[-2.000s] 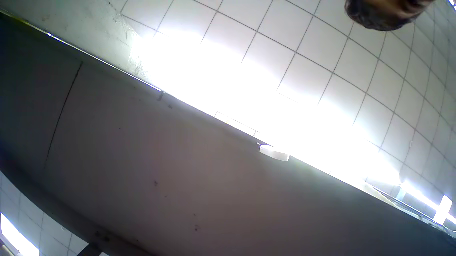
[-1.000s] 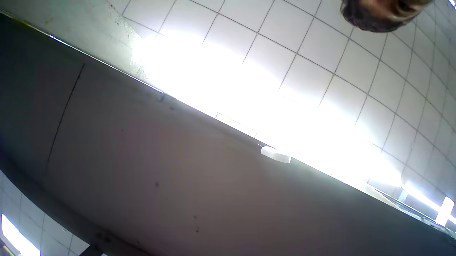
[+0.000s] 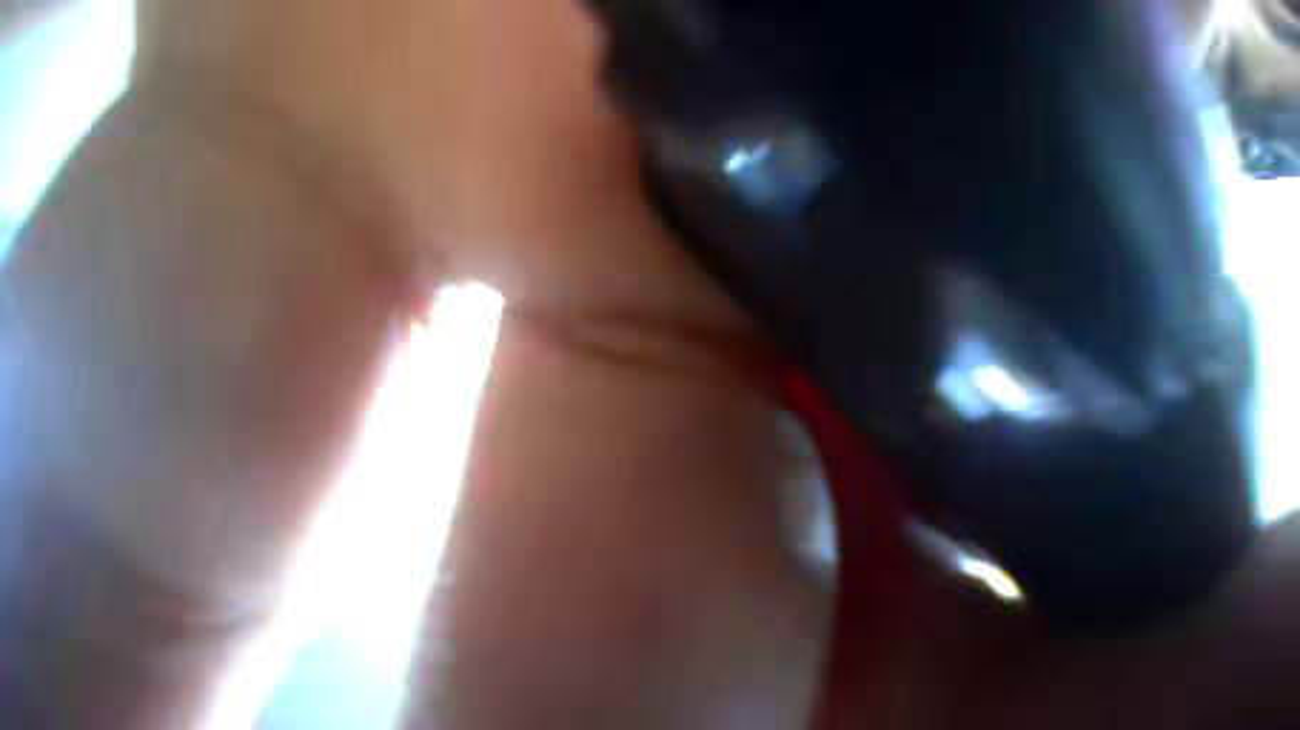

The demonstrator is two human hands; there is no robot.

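Bare fingers of a hand (image 3: 613, 485), blurred and very close to the lens, fill the left and middle of the head view. A glossy black covering (image 3: 984, 257), like a finger cot or glove fingertip, fills the upper right. Whether this is my left or my right hand cannot be told. No work piece can be made out. Whether the fingers grip anything is hidden.
Bright light (image 3: 399, 528) shows through a gap between the fingers. More glare shows at the upper left and right edges. A small blurred brown and dark shape shows in the top right corner.
A hand with a black-covered finger has come in front of the lens. It now hides the grey panel and most of the tiled ceiling seen before.
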